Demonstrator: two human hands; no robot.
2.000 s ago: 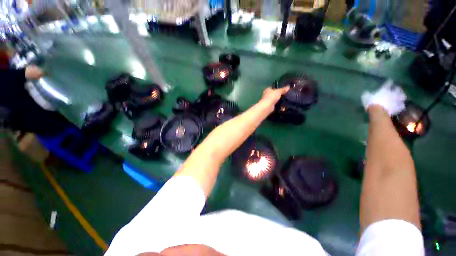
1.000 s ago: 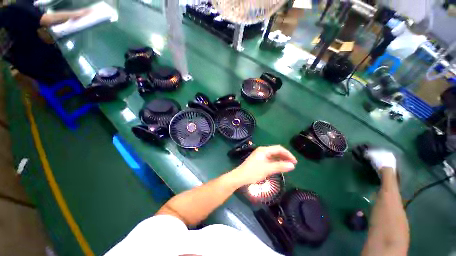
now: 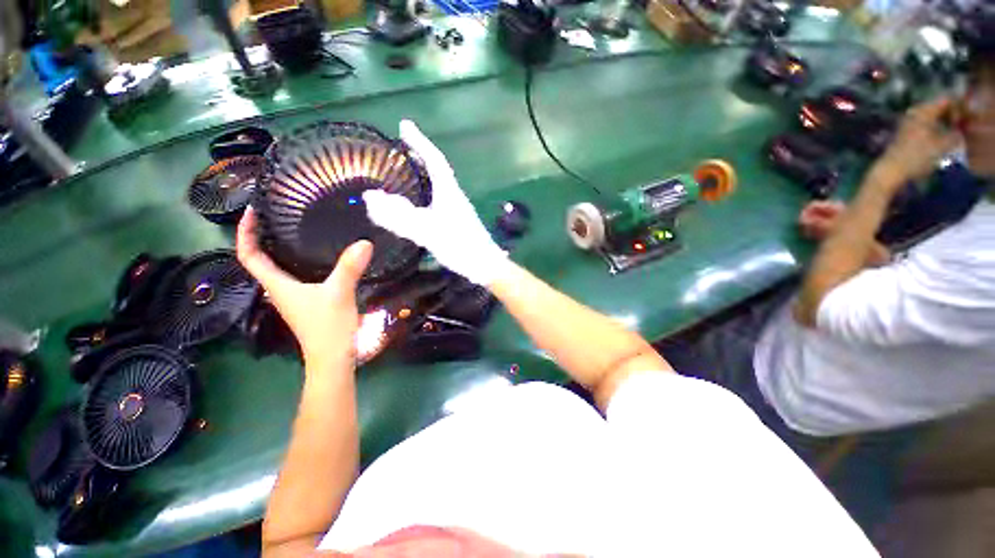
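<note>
A black desk fan (image 3: 316, 234) is held up above the bench, its slotted grille glowing orange and its smooth dark centre facing me. My bare left hand (image 3: 311, 294) grips its lower left edge, thumb on the front. My white-gloved right hand (image 3: 442, 207) is at its right side, with a finger and thumb spread around the rim and face. The fan's far side is hidden. Other black fans lie behind and below it, including a round grille (image 3: 136, 408) at the lower left.
A green bench grinder (image 3: 660, 199) with a pale wheel (image 3: 586, 226) and an orange-brown wheel stands right of centre. A small round black part (image 3: 512, 218) lies left of it. A cable (image 3: 546, 136) crosses the green bench (image 3: 458, 98). A person in a light shirt (image 3: 873, 338) sits at the right.
The view has swung right, bringing the grinder and seated person into sight. Both hands, apart before, are now together on a raised fan.
</note>
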